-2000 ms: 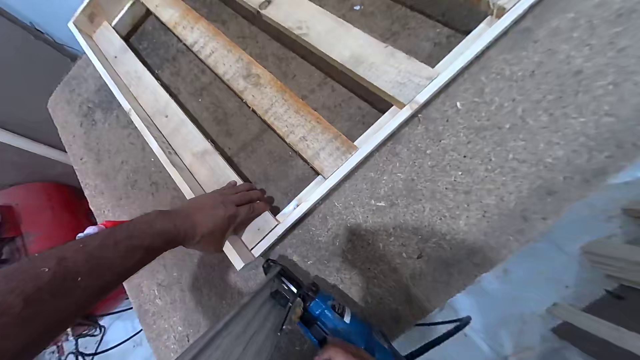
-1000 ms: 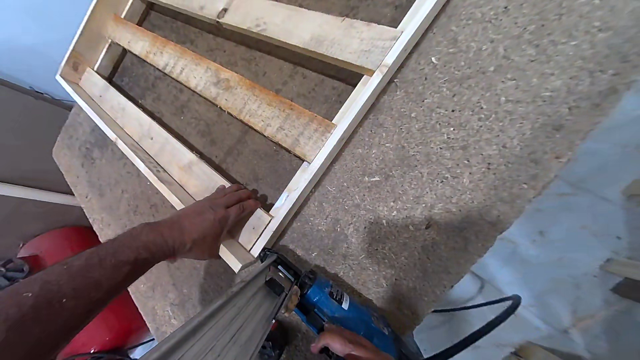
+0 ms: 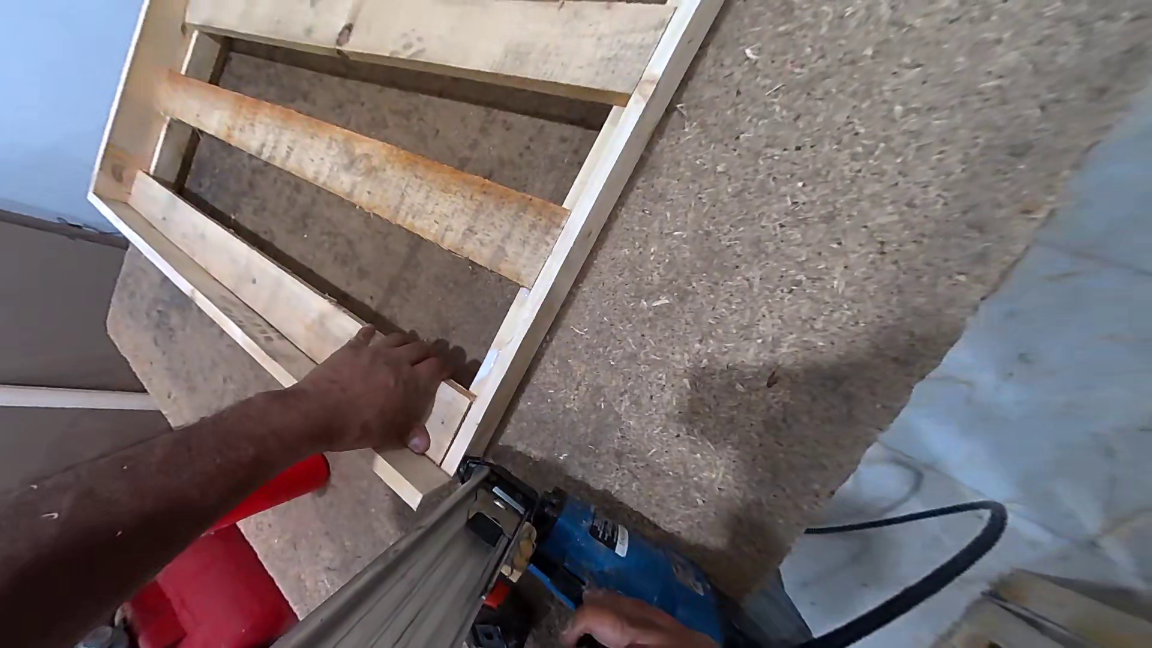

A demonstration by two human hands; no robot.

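My left hand (image 3: 382, 387) presses on the end of a slat near the lower corner of a wooden slatted frame (image 3: 594, 189), its fingers curled over the slat's inner edge. At that same corner, a blue corded power tool (image 3: 630, 558) has its black metal front against or very close to the outside of the frame. My right hand (image 3: 634, 621) is wrapped around the tool's handle at the bottom edge of the view, partly cut off. A grey-brown fabric-like piece (image 3: 405, 576) lies in front of part of the tool and hides it.
The frame lies on a particleboard sheet (image 3: 765, 270) scattered with wood chips. A black cable (image 3: 945, 567) loops over the pale floor (image 3: 1062, 387) at right. Red equipment (image 3: 225, 576) stands at lower left, near the sheet's edge. Wood pieces (image 3: 1053, 612) lie at lower right.
The view has shifted and turned somewhat. My left hand stays on the slat end at the corner, and the blue tool remains at that corner with my right hand on it.
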